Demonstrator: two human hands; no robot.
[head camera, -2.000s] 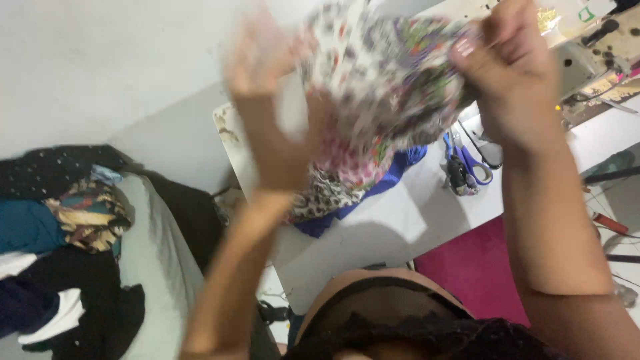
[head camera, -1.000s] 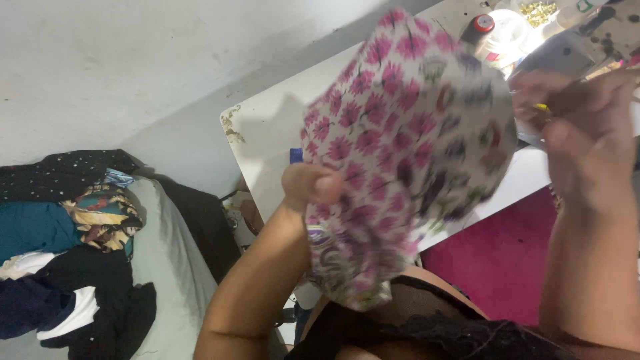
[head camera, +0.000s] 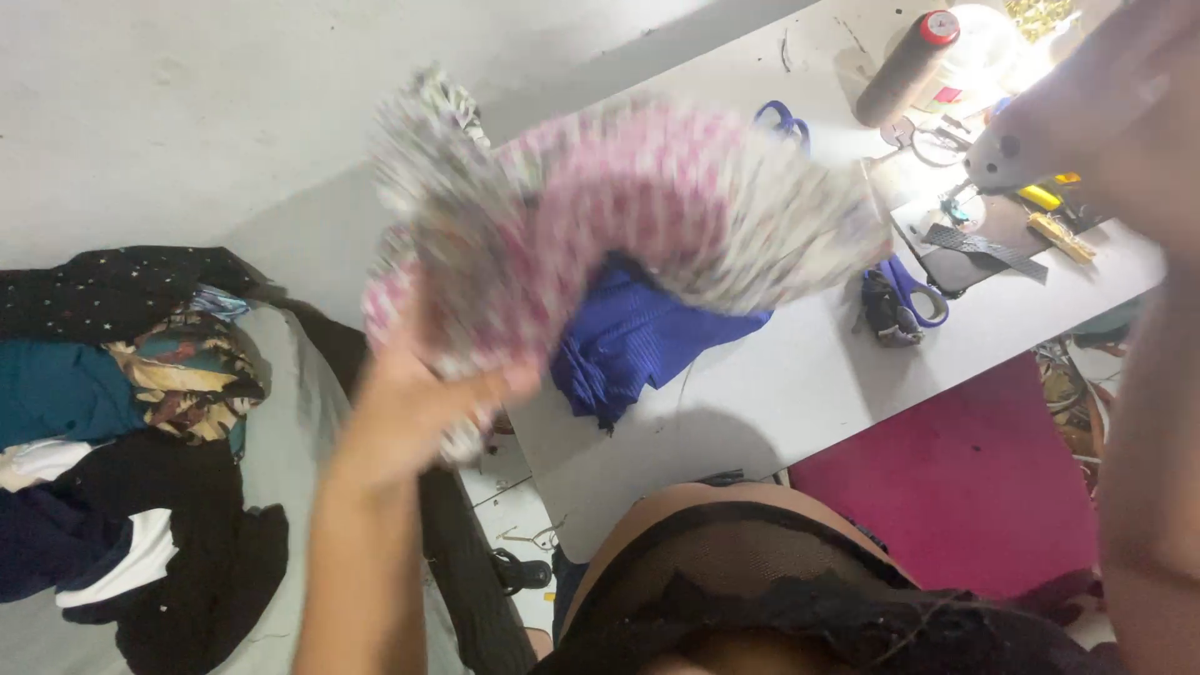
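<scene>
A floral fabric piece (head camera: 637, 187), white with pink and grey print, is blurred by motion above the white table. My left hand (head camera: 422, 403) grips its bunched left end. My right hand (head camera: 1106, 122) is at the upper right, apart from the fabric and blurred; its fingers are not clear. Beneath the floral fabric, a blue ribbed cloth (head camera: 647, 337) lies on the table. Blue-handled scissors (head camera: 914, 295) rest beside a small dark tool (head camera: 886, 305), right of the fabric. A second blue handle (head camera: 783, 122) shows behind the fabric.
The white table (head camera: 694, 478) holds a thread cone (head camera: 909, 70) at the back. Part of a sewing machine (head camera: 1008, 155) is under my right hand. A magenta surface (head camera: 956, 478) adjoins the table's near edge. Piled clothes (head camera: 178, 506) lie on a light-covered surface at the left.
The floral fabric has swung up and left from in front of my body with my left hand, uncovering the blue cloth and scissors. My right hand has moved farther up and right.
</scene>
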